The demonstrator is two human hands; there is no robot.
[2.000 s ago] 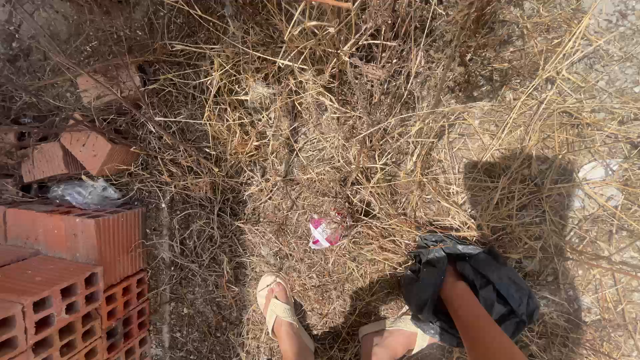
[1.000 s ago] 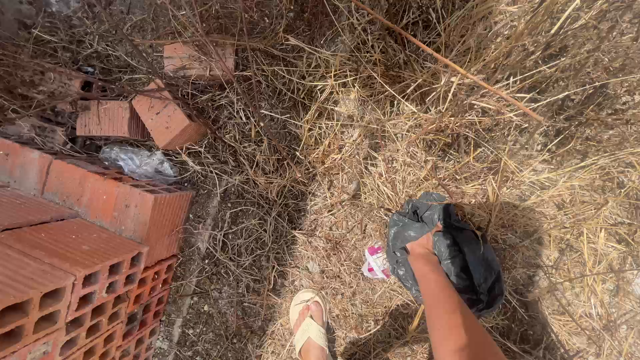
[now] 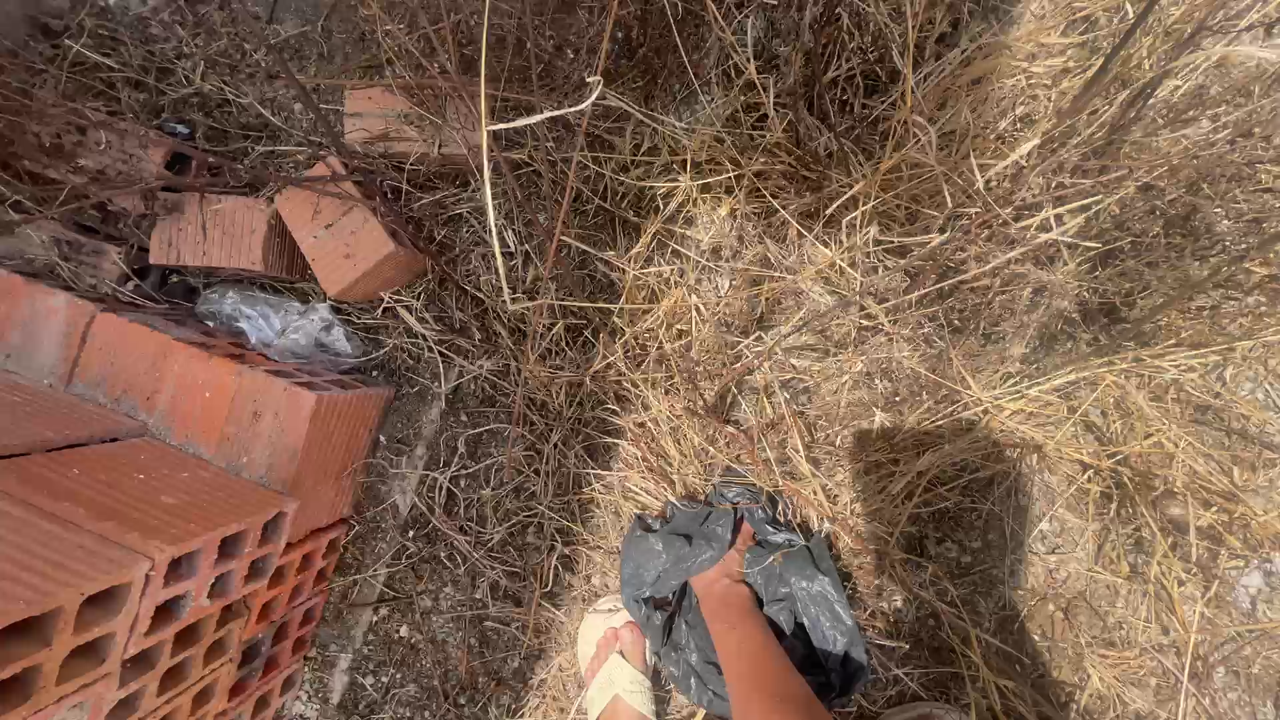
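My right hand (image 3: 727, 567) grips a black plastic bag (image 3: 690, 545) near its top, low in the middle of the head view. The bag is crumpled and partly opened out around the hand, and its contents cannot be made out. Several fingertips are hidden in its folds. Just left of the bag is my foot in a cream sandal (image 3: 617, 690). A clear crumpled plastic bag (image 3: 283, 325) lies against the bricks on the left. My left hand is out of the picture.
Stacked hollow clay bricks (image 3: 200, 400) stand at the lower left, with loose bricks (image 3: 350, 235) above them among dry stalks. Dry grass (image 3: 780, 330) covers the middle and right. A dark shadow (image 3: 940, 540) falls right of the black bag.
The pink and white wrapper, seen on the grass beside the black bag in the earlier frames, no longer shows. The black bag now sits close by the sandalled foot. The view has shifted.
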